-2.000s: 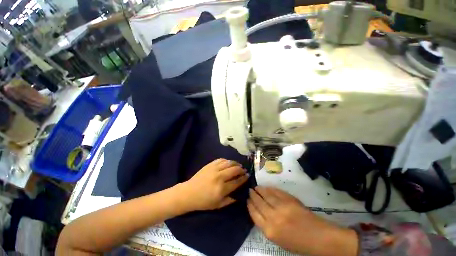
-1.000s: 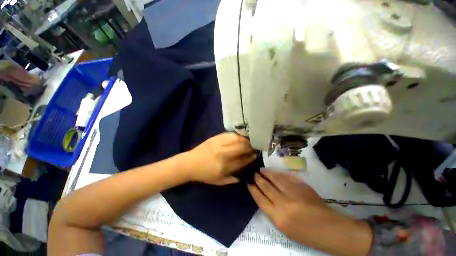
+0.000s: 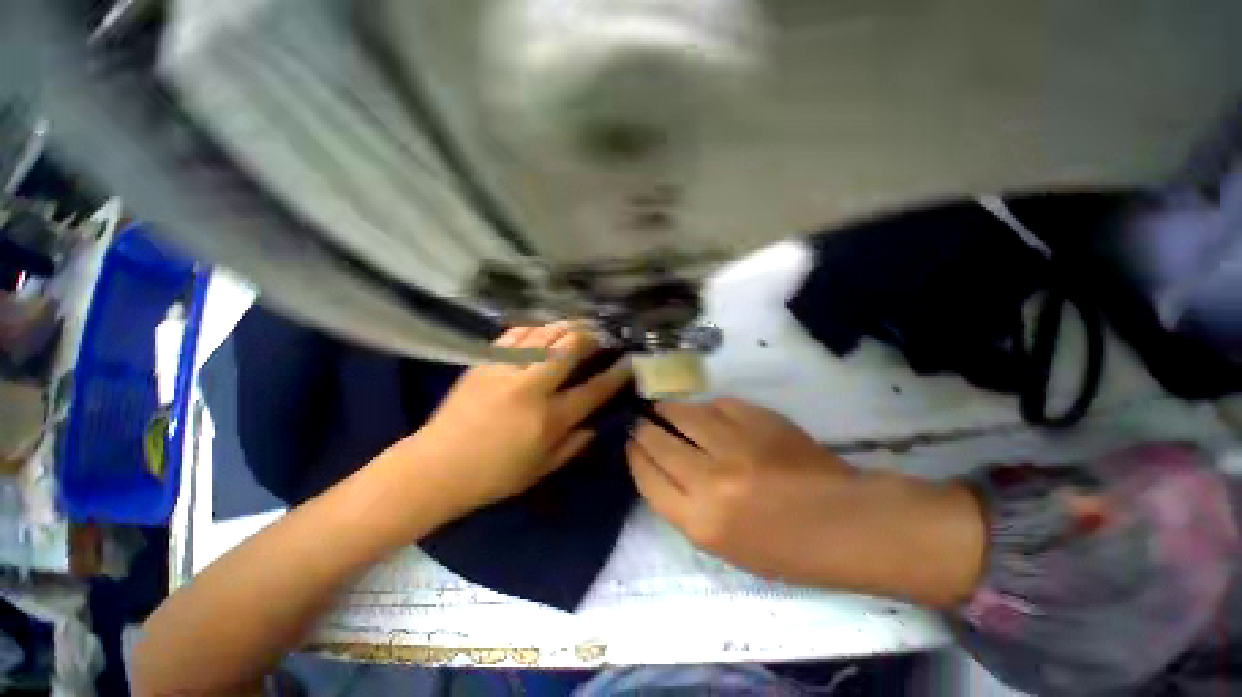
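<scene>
A dark navy garment panel [image 3: 545, 538] lies on the white machine table under my hands. My left hand [image 3: 507, 415] presses on the panel, its fingertips beside the needle area and partly hidden by the machine head. My right hand [image 3: 736, 477] is at the panel's right edge, with its fingertips on the cloth just in front of the needle area. The sewing machine head [image 3: 845, 109] is very close and blurred over my fingers. A pale cream block [image 3: 672, 376] sits right of the needle area. The needle and presser foot cannot be made out.
A blue perforated basket [image 3: 102, 470] at the left holds a white thread cone [image 3: 169, 357] and a yellowish roll [image 3: 155, 443]. Dark small parts [image 3: 899, 293] with a looped strap [image 3: 1061, 357] lie at the right. The table's worn front edge [image 3: 450, 655] runs below my hands.
The view has moved in close, so the machine head fills the top and hides the rear panels. My hands stay at the needle area on the panel, with little visible change in their pose.
</scene>
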